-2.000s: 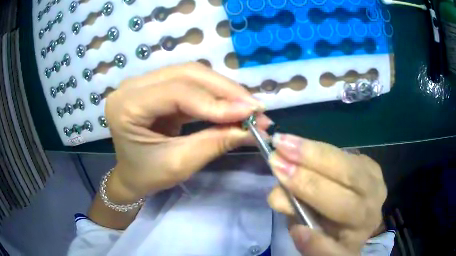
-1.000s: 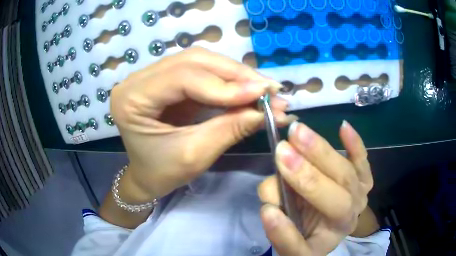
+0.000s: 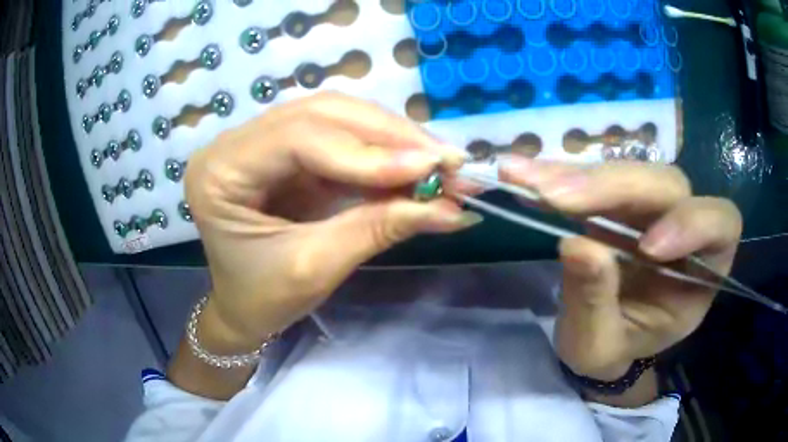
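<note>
My left hand [image 3: 302, 198] pinches a small round part [image 3: 428, 186] with a silver rim and green centre between thumb and fingers, in front of the tray's near edge. My right hand [image 3: 639, 250] holds silver tweezers [image 3: 596, 237] slanting from lower right to upper left. Their two prongs are apart, with the tips close to the round part; whether they touch it is not clear. The white tray [image 3: 346, 112] has brown dumbbell-shaped cutouts, many with round green-centred parts seated. A bright blue ring sheet [image 3: 553, 60] with pale thin circles lies on it.
Clear crumpled rings [image 3: 635, 150] lie at the tray's lower right corner. A cotton swab [image 3: 698, 15], a black slim tool [image 3: 748, 69] and a green bottle [image 3: 774, 43], cut off by the edge, are at the upper right. Striped stacked trays [image 3: 30, 233] stand at the left.
The tweezers have swung from steep to a flatter slant, and both prongs now show. My right hand has moved up and right. My left hand still holds the round part.
</note>
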